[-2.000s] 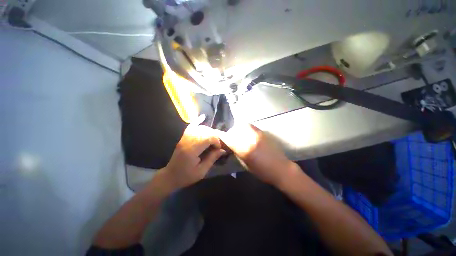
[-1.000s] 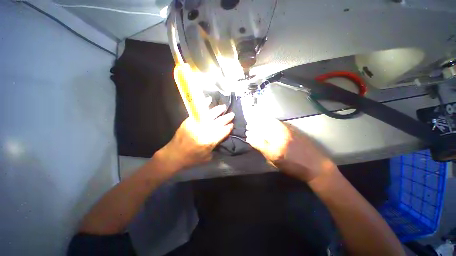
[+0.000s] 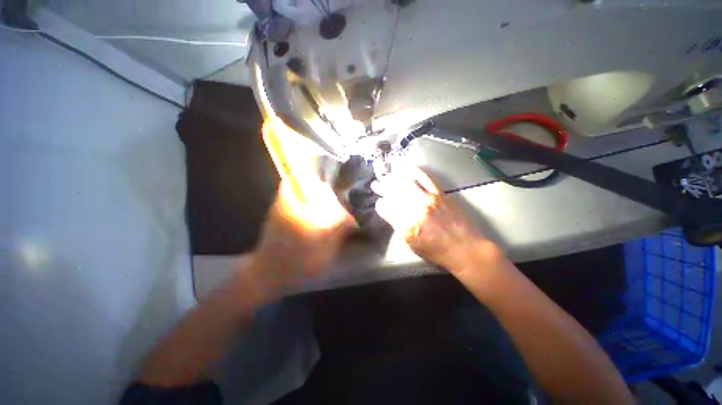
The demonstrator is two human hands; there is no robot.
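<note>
A small dark cloth piece [image 3: 360, 194] lies at the needle area of the sewing machine head [image 3: 451, 55], between my hands. Strong glare hides the presser foot and the needle tip. My right hand [image 3: 416, 210] holds the cloth's right side close to the foot, its fingertips washed out by light. My left hand [image 3: 305, 225] is blurred, left of and below the cloth, under the yellow-orange lamp paddle [image 3: 283, 158]; its fingers are lost in glare and blur, so its grip cannot be told.
Larger dark cloth [image 3: 226, 174] lies at the table's left, beside a pale wall [image 3: 87, 198]. Scissors with red and dark green handles [image 3: 559, 136] lie right of the needle, partly under a diagonal black band [image 3: 602, 176]. A blue crate [image 3: 673, 293] stands lower right.
Since the last frame, my left hand has moved down and back slightly and blurred. My right hand has moved nearer the foot. The camera view has also shifted.
</note>
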